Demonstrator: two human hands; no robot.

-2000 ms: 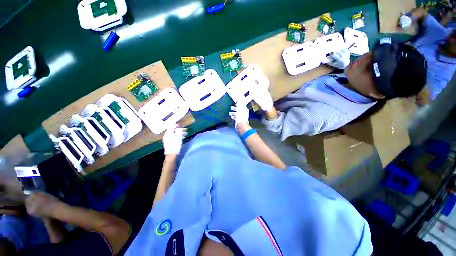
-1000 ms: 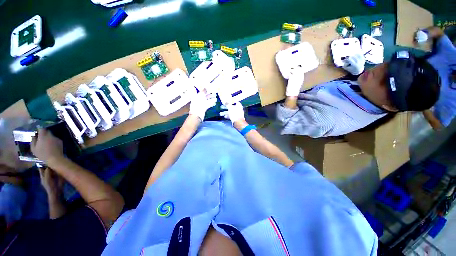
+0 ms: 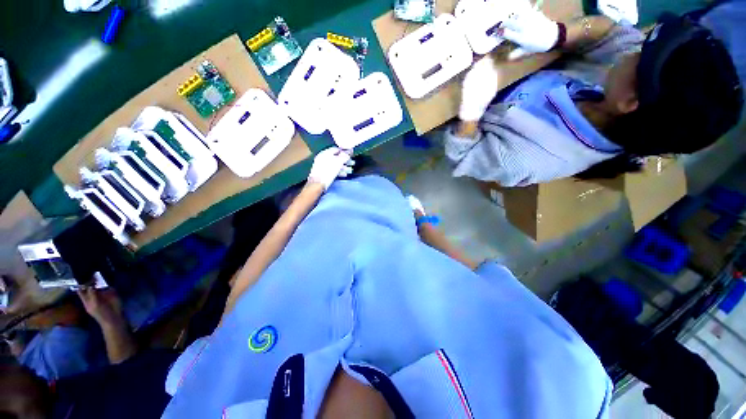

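Observation:
My left hand (image 3: 330, 167), in a white glove, is at the bench's front edge, its fingertips just below a white housing (image 3: 368, 111); whether they touch or hold anything is unclear. My right hand (image 3: 416, 204) is small and mostly hidden beside my shirt, below the bench, above a blue wristband (image 3: 428, 219). The housing overlaps a second white housing (image 3: 320, 85). A third housing (image 3: 251, 132) lies left on cardboard. Green boards with yellow parts lie behind: one on the left (image 3: 208, 90), one in the middle (image 3: 276, 47), another partly covered (image 3: 350, 42).
Fitted housings lean in a row (image 3: 139, 168) on the cardboard at left. A blue cylinder (image 3: 114, 25) lies on the green surface. A neighbour's gloved hand (image 3: 478, 86) is by a housing (image 3: 429, 56) at right. An open carton (image 3: 564, 204) stands below. Another person's arm (image 3: 106, 315) is at lower left.
My right hand has dropped from the housings to beside my body. My left hand has drawn back from the housings to the bench edge. The view has shifted, and the neighbour's hands have moved.

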